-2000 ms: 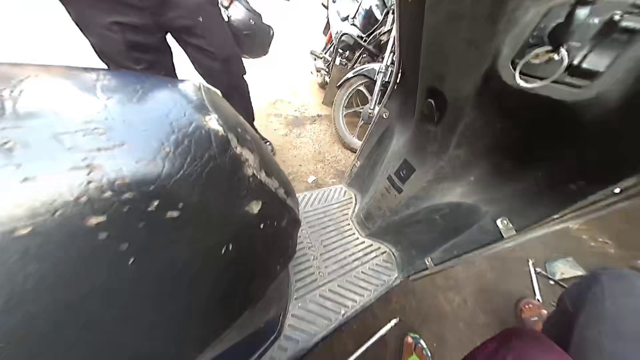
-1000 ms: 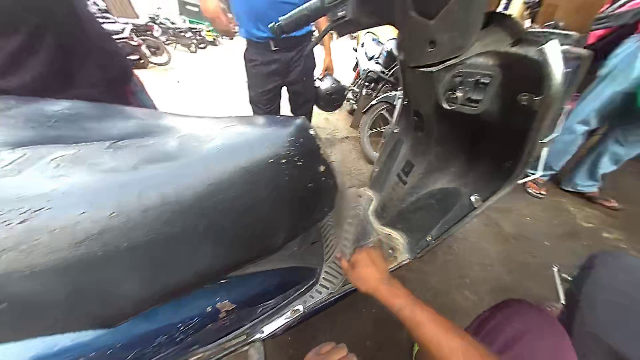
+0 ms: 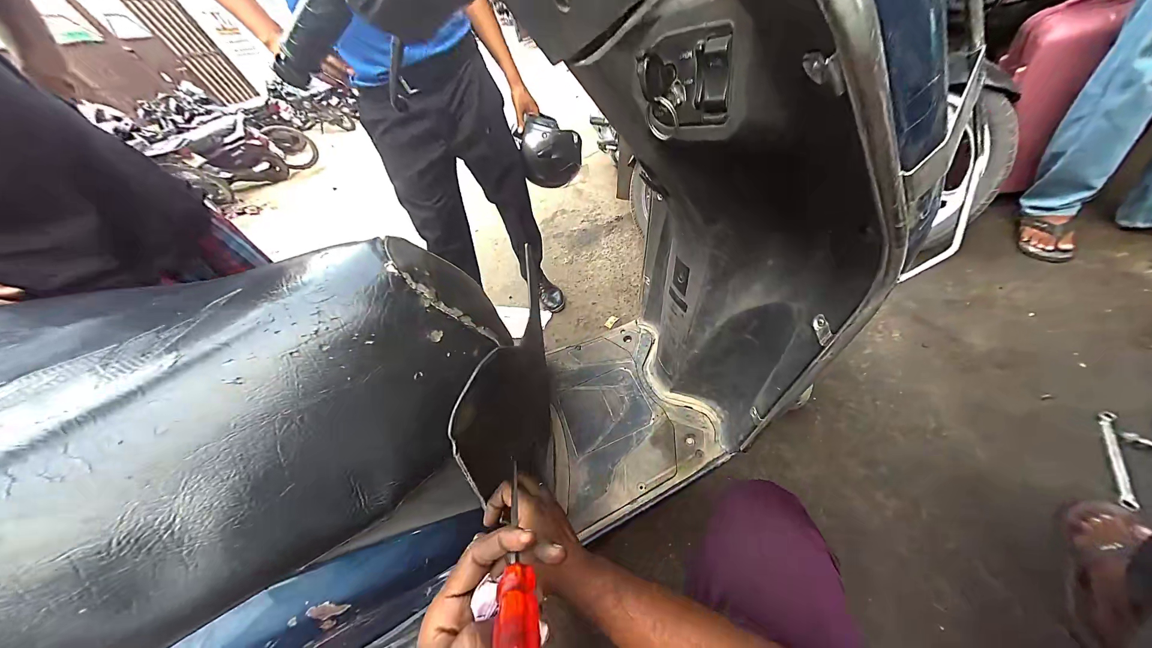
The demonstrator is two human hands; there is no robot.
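Observation:
My left hand [image 3: 457, 598] holds a screwdriver by its red handle [image 3: 517, 607], its thin shaft pointing up. Just behind the shaft, my right hand [image 3: 535, 522] grips the lower edge of a dark, flexible floor mat [image 3: 508, 414]. The mat stands raised on edge against the front of the scooter's worn black seat [image 3: 270, 396]. Beside it the scooter's bare footboard [image 3: 621, 432] shows dirt and small holes. The black inner leg shield [image 3: 765, 234] rises beyond, with a key ring [image 3: 663, 117] hanging at its lock.
A person in dark trousers [image 3: 432, 144] stands beyond the scooter, holding a black helmet [image 3: 549, 151]. Another person's jeans [image 3: 1089, 117] show at the right. Spanners [image 3: 1118, 459] lie on the ground near a sandalled foot [image 3: 1102, 540]. Parked motorcycles [image 3: 225, 144] line the back left.
The ribbed mat lay flat on the footboard two seconds ago; now my right hand holds it up, baring the footboard. My left hand has come up into view with the screwdriver.

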